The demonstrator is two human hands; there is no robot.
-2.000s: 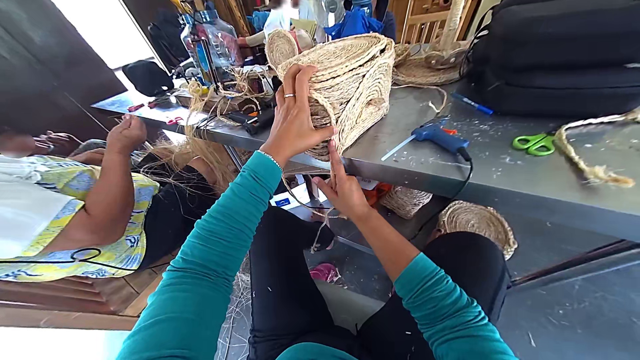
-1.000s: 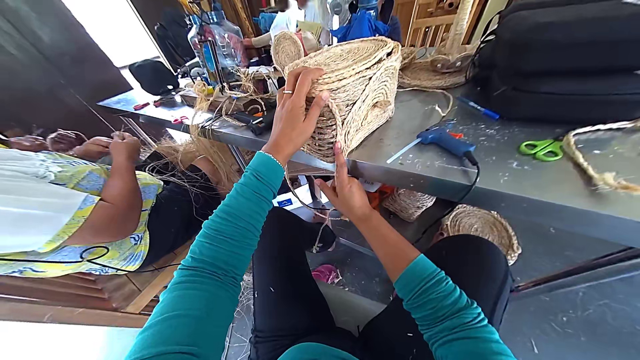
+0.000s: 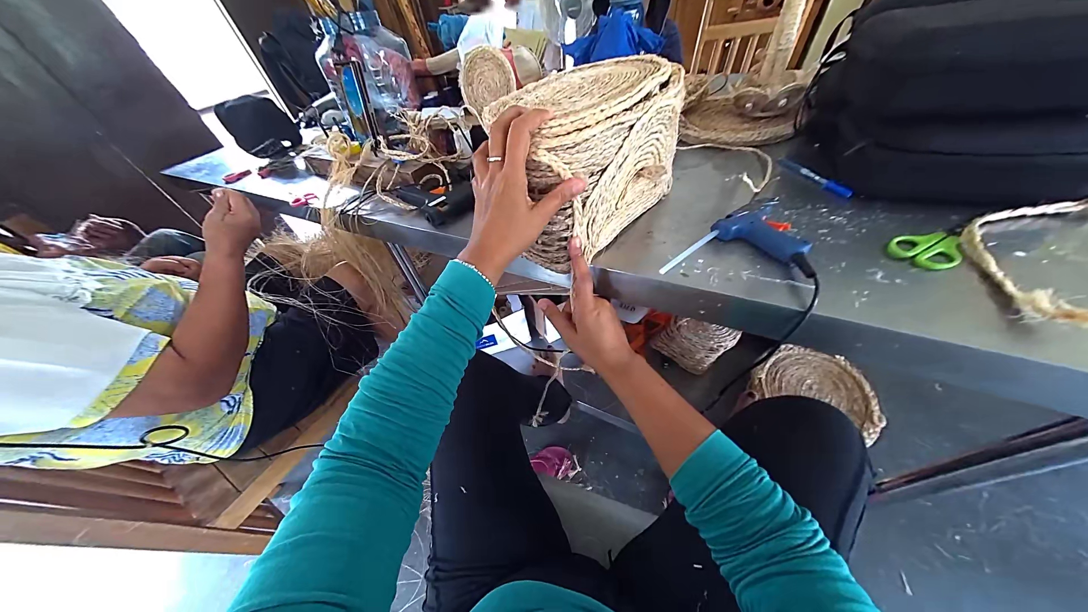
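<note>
A box-shaped piece of coiled, braided natural fibre rests at the edge of the metal table. My left hand, with a ring on one finger, is spread against its near left side, the thumb pressing near the corner. Lower down, the extended index finger of my right hand touches the corner's bottom part; its thumb is apart. A blue hot glue gun with a glue stick lies to the right of the fibre piece. Green-handled scissors and a fibre braid lie farther right.
A blue pen lies before a black bag. A black glue gun and loose fibre are left of the piece. A co-worker sits at the left, handling fibre strands. Coiled fibre pieces sit under the table. The cord hangs over the table edge.
My hands stay at nearly the same places on the fibre piece. The co-worker's raised hand at the left has moved.
</note>
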